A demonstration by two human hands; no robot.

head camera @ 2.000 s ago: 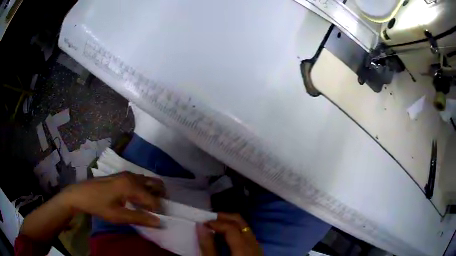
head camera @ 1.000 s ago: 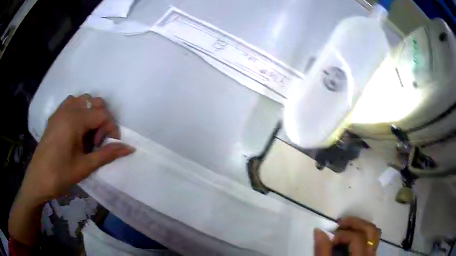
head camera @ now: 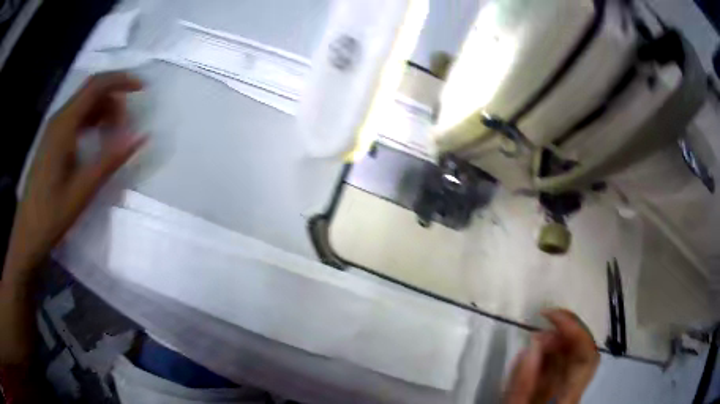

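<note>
A white fabric strip (head camera: pixel 284 304) lies flat along the front edge of the white table, a narrow fold along its far side. My left hand (head camera: pixel 87 150) is raised above the table beyond the strip's left end, blurred, fingers apart and empty. My right hand (head camera: pixel 556 359) is at the strip's right end, blurred, fingers curled; a gap shows between it and the strip, and no cloth shows in it. A whitish template with ruled lines (head camera: pixel 245 59) lies on white cloth farther back, its right part passing behind the lamp toward the presser foot (head camera: pixel 450 193).
The machine head (head camera: pixel 545 79) and lit white lamp (head camera: pixel 351 63) stand over the cream bed. Black snips (head camera: pixel 616 308) lie on the bed at right. A ribbed knob (head camera: pixel 554 237) hangs below the head. White cloth (head camera: pixel 110 31) lies at back left. Scraps show on the floor lower left.
The strip was first handled over my lap, then held stretched along the table edge; now it lies released. My left hand has lifted off it. The view has shifted right, toward the machine.
</note>
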